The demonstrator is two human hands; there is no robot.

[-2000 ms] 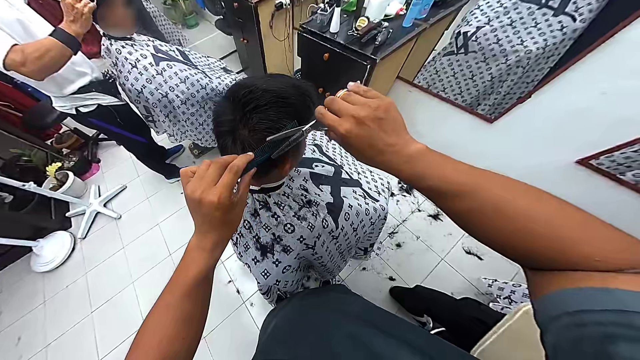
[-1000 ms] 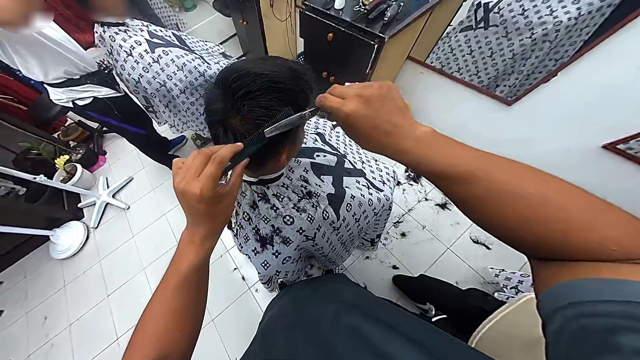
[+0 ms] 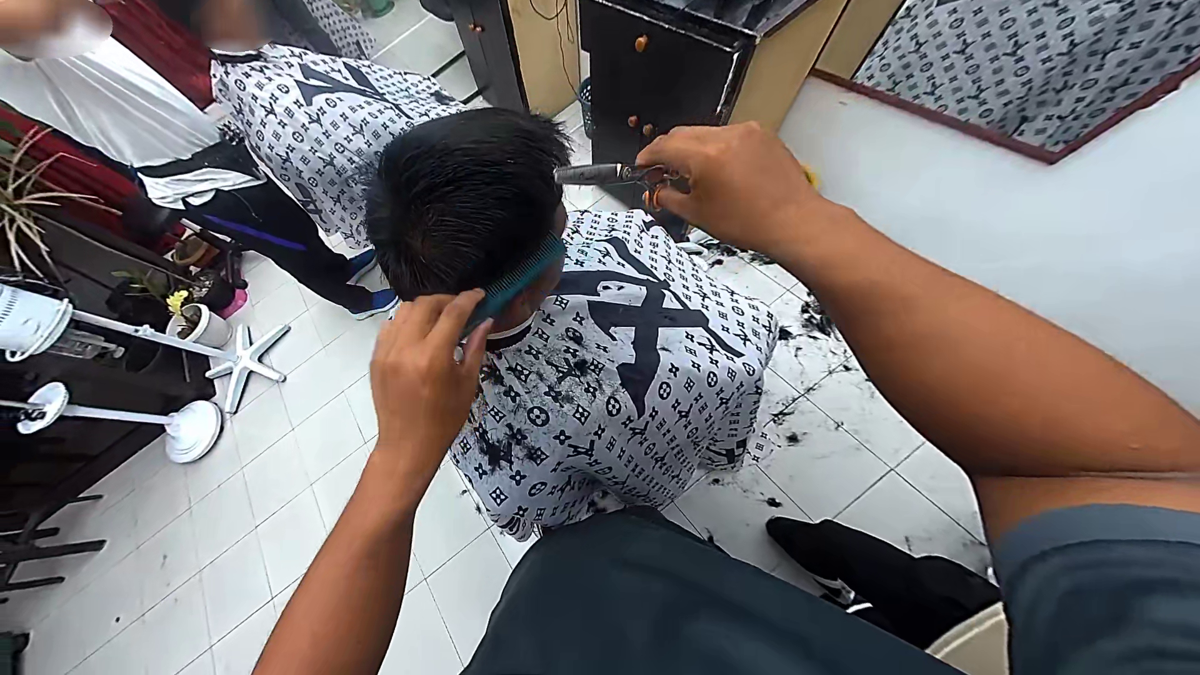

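Observation:
A seated person's dark-haired head (image 3: 469, 197) is in the middle, above a white barber cape (image 3: 656, 337) with black patterns and hair clippings on it. My left hand (image 3: 427, 375) grips a teal comb (image 3: 520, 277), whose teeth lie along the side of the head by the ear. My right hand (image 3: 736, 183) holds haircutting scissors (image 3: 600, 174) with orange at the finger ring. Their blades look closed and point left, the tips at the edge of the hair, above and right of the comb.
Another caped person (image 3: 328, 122) sits at the upper left beside a standing person in a white shirt (image 3: 150, 103). A black cabinet (image 3: 647, 75) stands ahead, a framed mirror (image 3: 1031, 66) at right. Cut hair lies on the tiled floor (image 3: 825, 450); white stand bases (image 3: 194, 431) stand at left.
The scissors have come away from the comb, which they met or overlapped in both earlier frames. The comb now lies lower, along the side of the head. The view has moved closer.

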